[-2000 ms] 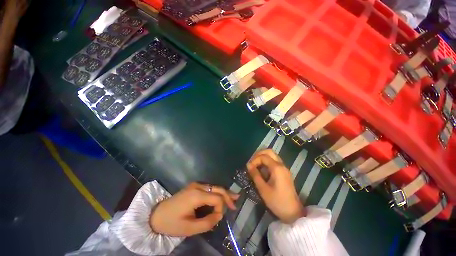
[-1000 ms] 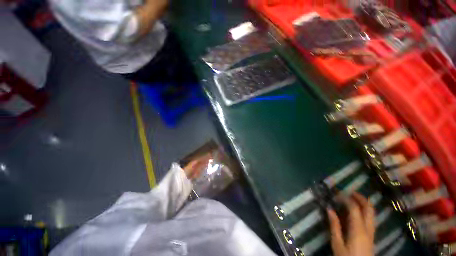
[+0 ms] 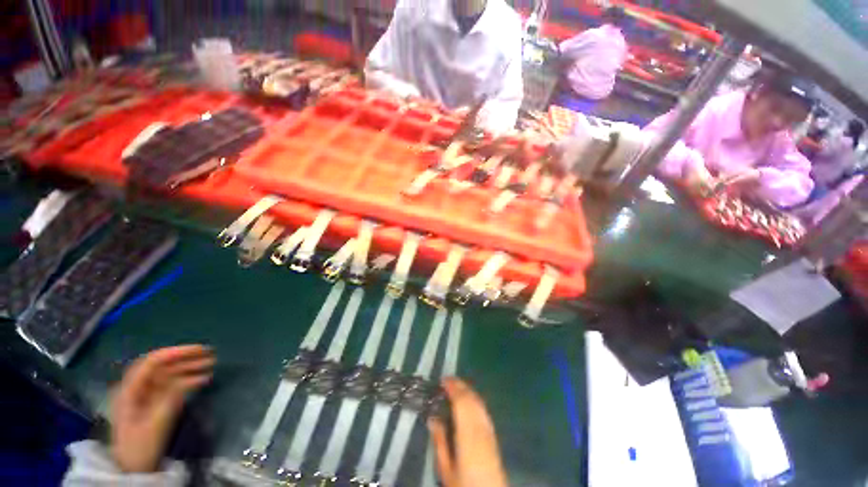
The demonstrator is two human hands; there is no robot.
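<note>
Several grey watch straps (image 3: 271,418) lie in parallel rows on the dark green mat, each with a dark square watch head (image 3: 348,380) at its middle and a buckle at the near end. My right hand (image 3: 468,439) is at the right end of the row, its fingertips at the rightmost watch head; whether it grips that head is unclear. My left hand (image 3: 152,404) is raised left of the straps, blurred, fingers apart, with nothing seen in it.
A large orange-red compartment tray (image 3: 333,157) lies beyond, with buckled straps (image 3: 404,264) over its edge. Watch head trays (image 3: 90,285) and a blue stick (image 3: 143,293) lie left. White paper (image 3: 633,418), a blue-and-white packet (image 3: 709,404) and a small bottle lie right. People sit beyond.
The view has swung from the floor and bench edge back over the bench and to the right. My left hand has come from near the clear plastic bag to above the bench.
</note>
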